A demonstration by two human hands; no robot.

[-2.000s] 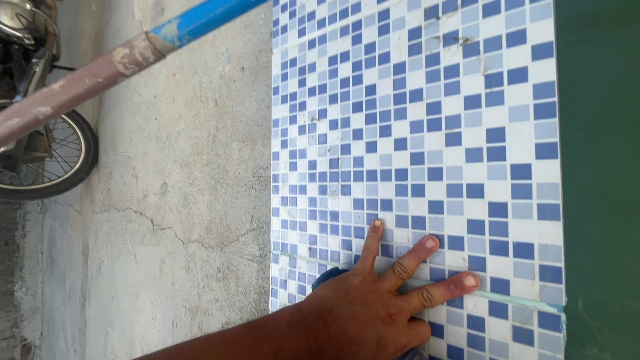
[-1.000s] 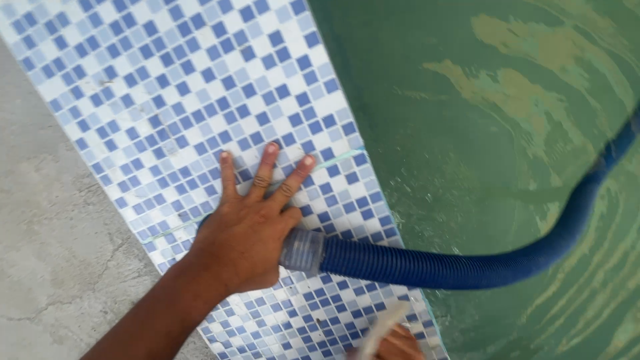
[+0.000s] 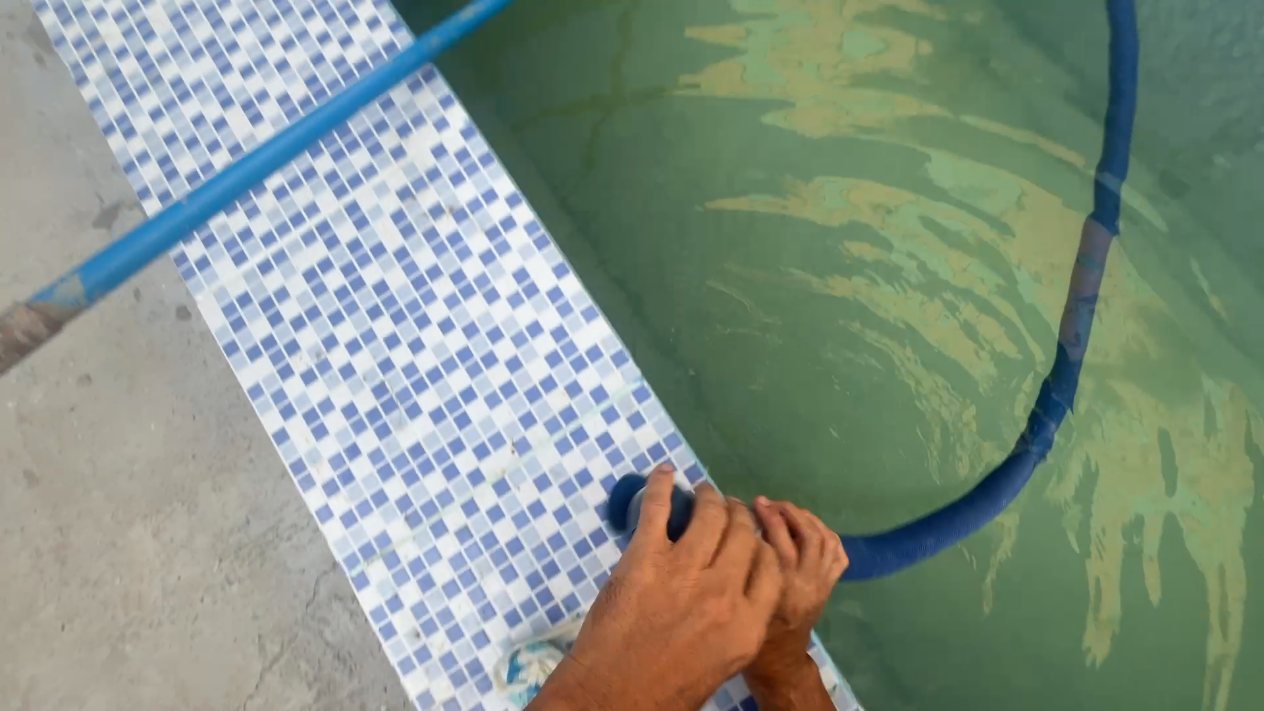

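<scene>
A blue corrugated hose [image 3: 928,541] curves out of the green pool water up to the tiled edge. My left hand [image 3: 691,583] is closed around its end fitting [image 3: 627,504], whose dark blue round tip shows past the fingers over the mosaic tiles. Just to the right, at the pool's rim, my right hand [image 3: 805,573] grips the hose, partly behind the left hand. A crumpled white and light blue cloth or bag [image 3: 533,671] lies beside my left wrist. Fingers hide most of the fitting.
A blue pole [image 3: 267,158] with a worn brownish section crosses the blue and white mosaic ledge [image 3: 415,326] at the upper left. Cracked concrete floor [image 3: 148,494] borders the ledge on one side, rippled green water [image 3: 790,346] on the other.
A second ago my left hand lay spread over the hose's end and my right was low at the frame's bottom; now both are together on the hose. The view has shifted.
</scene>
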